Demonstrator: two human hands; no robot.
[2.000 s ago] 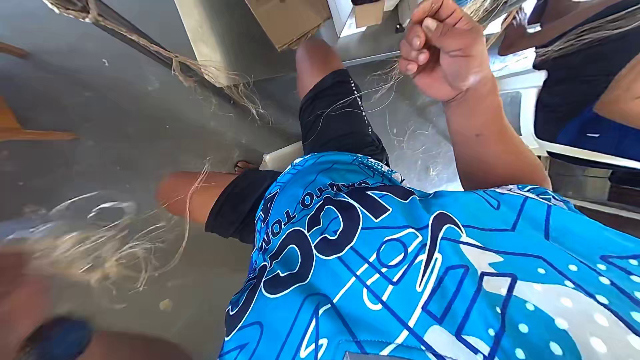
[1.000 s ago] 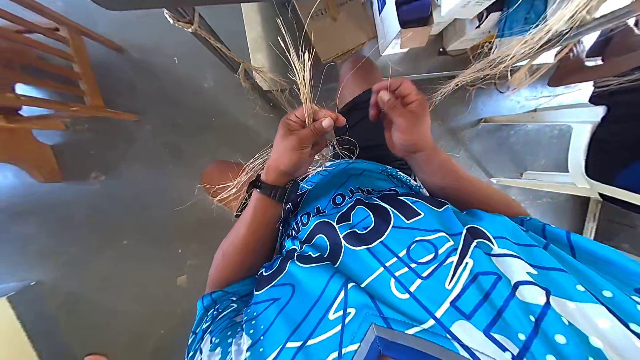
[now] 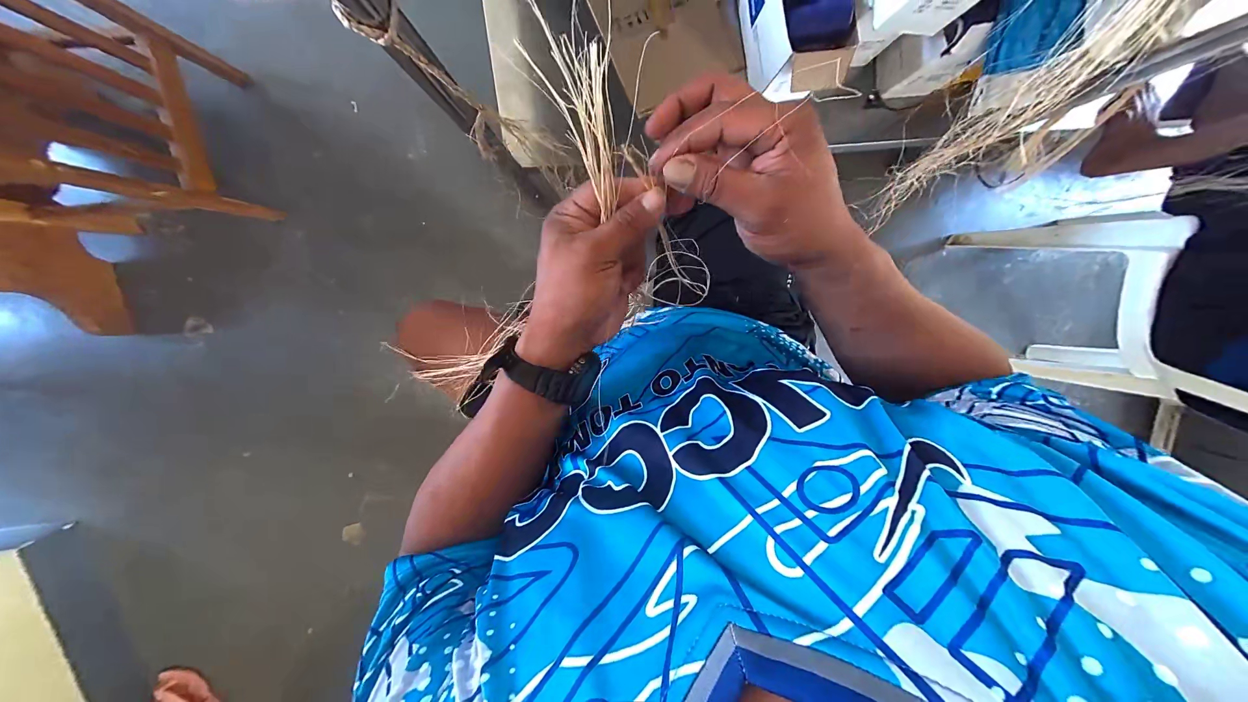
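Note:
My left hand (image 3: 590, 258), with a black wristwatch, grips a bundle of pale plant fibres (image 3: 593, 122) between thumb and fingers. The stiff ends stand up above the fist, and the loose tail spreads past the wrist over my knee. Close against it, fingertips nearly touching, my right hand (image 3: 765, 166) pinches thin strands between thumb and index finger. A fine strand runs across its fingers. Below the two hands hangs a loose curl of fibre (image 3: 682, 273) in front of my dark shorts. Where the strands meet is partly hidden by the fingertips.
More fibres (image 3: 1033, 97) hang over a bar at the upper right, near another person's arm and a white plastic chair (image 3: 1131, 292). Cardboard boxes (image 3: 663, 49) stand ahead. A dark pole with tied fibre (image 3: 429, 73) slants at top. Wooden chairs (image 3: 171, 117) stand at the left.
My left hand, blurred low at the left two seconds ago, has come up with the fibres to the middle. Since one second ago, my right hand has closed in on it.

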